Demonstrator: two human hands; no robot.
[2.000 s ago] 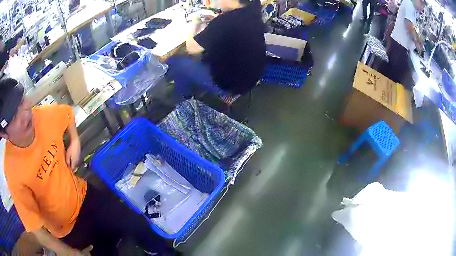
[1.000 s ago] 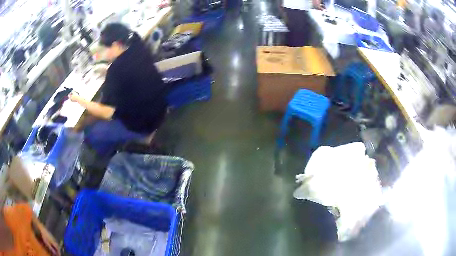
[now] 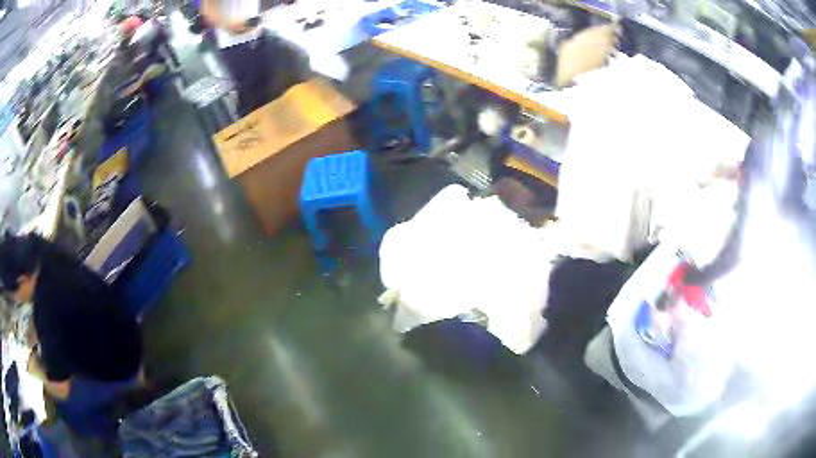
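Neither of my hands shows in the frame. A large crumpled white cloth bundle [image 3: 470, 264] lies on the dark green floor in front of me, slightly right of the middle. Behind it to the right rises a taller white cloth heap [image 3: 626, 143]. A pale sack [image 3: 667, 331] with red and blue printing stands at the right, partly washed out by glare. A bright blue plastic stool [image 3: 338, 183] stands left of the bundle.
A brown carton [image 3: 286, 152] stands behind the stool. A sewing table [image 3: 474, 72] with a brown edge is at the back, a second blue stool [image 3: 403, 103] beside it. A seated person in black [image 3: 85, 318] is at left. A cloth-lined basket [image 3: 183, 420] is at bottom left.
The view has swung right. The person in orange and the open blue crate have left the frame; the white bundle has shifted left, and the printed sack and more of the table now show.
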